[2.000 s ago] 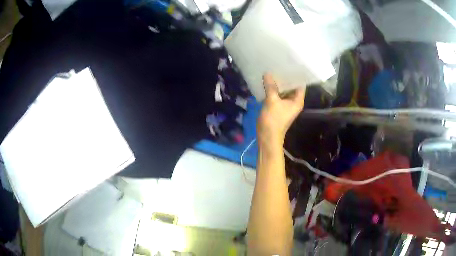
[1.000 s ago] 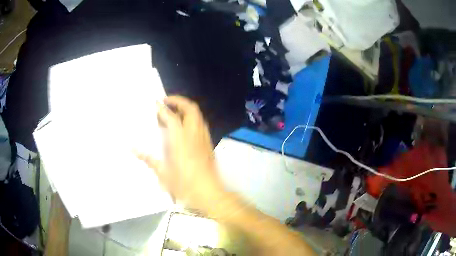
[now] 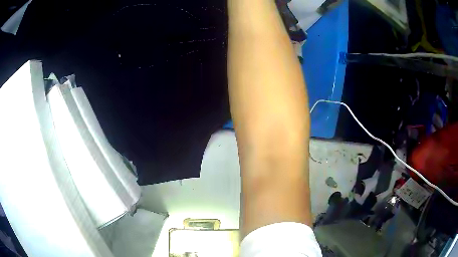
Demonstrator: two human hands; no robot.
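White sheets (image 3: pixel 30 160) stand tilted in thick stacks at the left, their layered edges towards the middle. A second white bundle (image 3: pixel 93 155) leans beside them. A large dark cloth (image 3: pixel 155 110) covers the area behind and right of the sheets. My right forearm (image 3: pixel 271 125), with a white sleeve end at the bottom, reaches up across the middle over the cloth's right side. My right hand is cut off by the top edge. My left hand is not visible; whether it holds the sheets is hidden.
A blue board (image 3: pixel 326 80) lies right of my forearm. A white cable (image 3: pixel 369 131) curves to the right edge. Dark scraps (image 3: pixel 346 201) and a white printed label (image 3: pixel 413 193) lie at lower right, near a red item (image 3: pixel 439 155). The lit machine plate (image 3: pixel 201 243) is at bottom centre.
My right hand has left the white sheets and moved up out of the picture. The sheets now stand tilted at the left, showing their edges. The view has shifted.
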